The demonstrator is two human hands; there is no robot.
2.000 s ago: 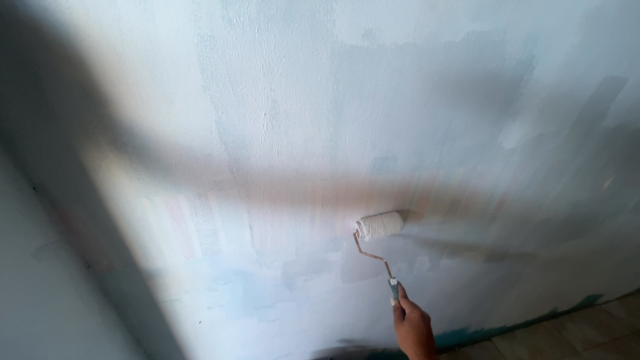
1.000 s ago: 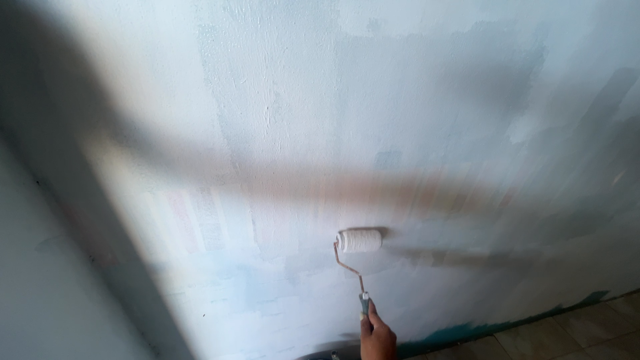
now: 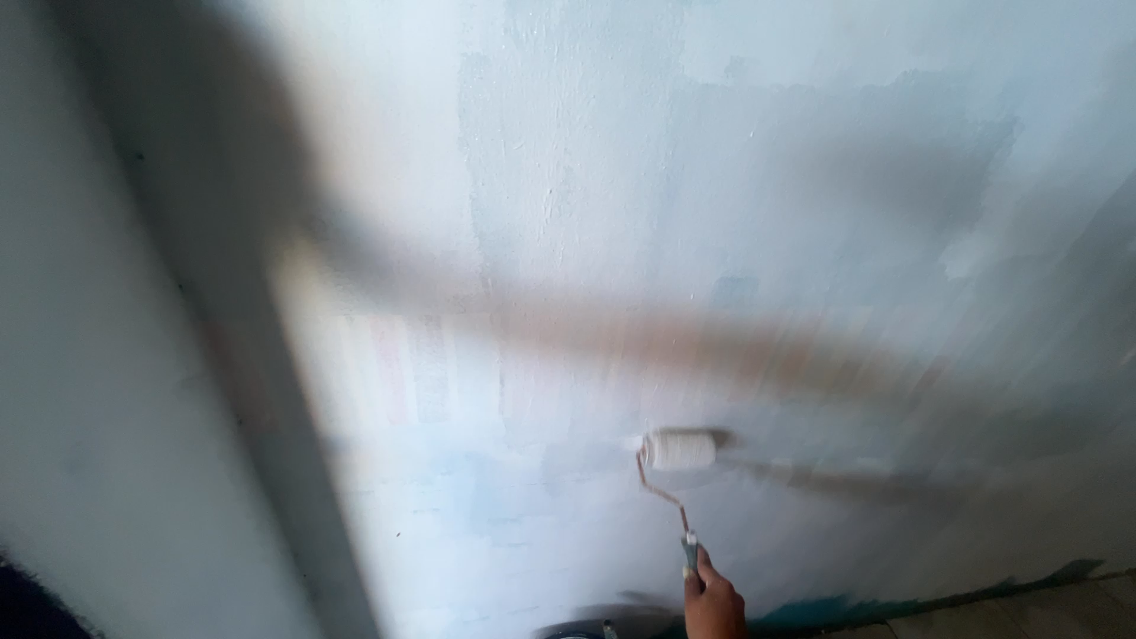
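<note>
My right hand (image 3: pixel 714 603) is at the bottom, right of centre, closed around the handle of a paint roller (image 3: pixel 682 450). The roller's pale sleeve lies against the wall (image 3: pixel 577 177), or very close to it, and its bent wire frame runs down to the handle. Pale paint covers much of the wall in uneven patches, with faint coloured stripes showing across the middle. A shadow falls to the right of the sleeve. My left hand is out of view.
A dark rounded rim (image 3: pixel 572 635), perhaps of a container, shows at the bottom edge, left of my hand. A tiled floor (image 3: pixel 1021 612) meets the wall at lower right, beside a teal strip (image 3: pixel 812 612). A wall corner or edge runs down the left side.
Over the two seconds, the roller and my right hand have moved left and down along the wall. My grip on the handle has stayed closed.
</note>
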